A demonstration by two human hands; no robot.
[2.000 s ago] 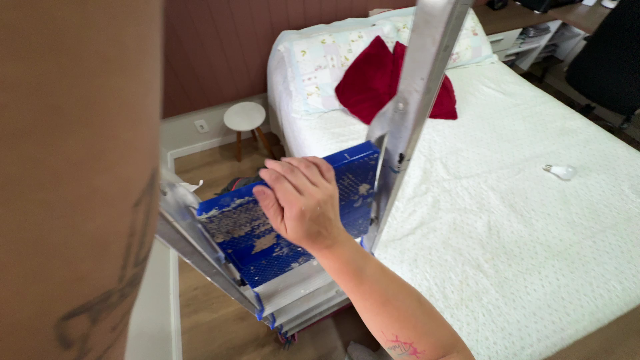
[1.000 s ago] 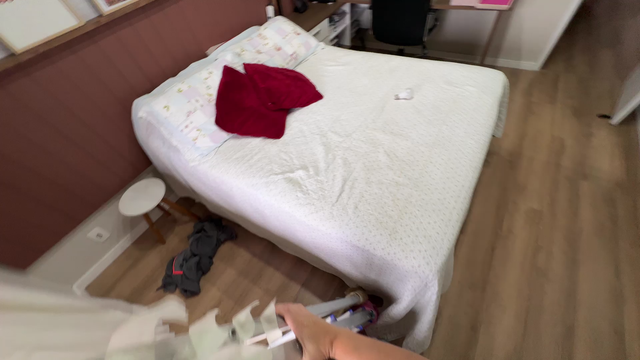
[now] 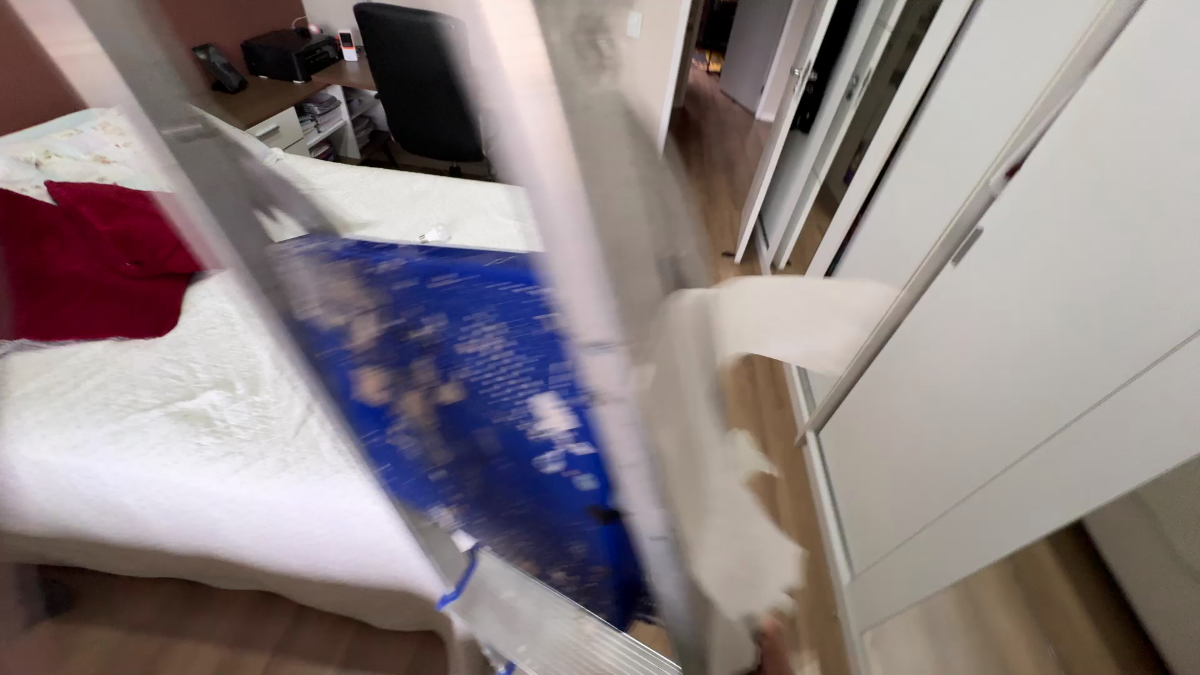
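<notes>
A metal stepladder (image 3: 600, 309) with a worn blue step (image 3: 469, 375) fills the middle of the view, tilted and blurred. Against its right rail lies a cream, ragged-edged piece (image 3: 741, 534), whose material I cannot tell. Part of a hand, seemingly my right hand (image 3: 774, 647), shows at the bottom edge beside that piece; its grip is hidden. My left hand is out of view. Behind the ladder, a white light bulb (image 3: 433, 234) lies on the bed's white cover (image 3: 187, 422).
Dark red cushions (image 3: 103, 253) lie on the bed at left. Farther back are a black office chair (image 3: 417, 84) and a desk (image 3: 272, 98) with a printer (image 3: 291, 56). White wardrobe doors (image 3: 1041, 328) stand close on the right, beside wooden floor (image 3: 708, 159).
The view has swung right, towards the wardrobe. The blue step, absent from view one second ago, is close in front again. The hand has gone from the lower middle to the bottom edge, mostly hidden.
</notes>
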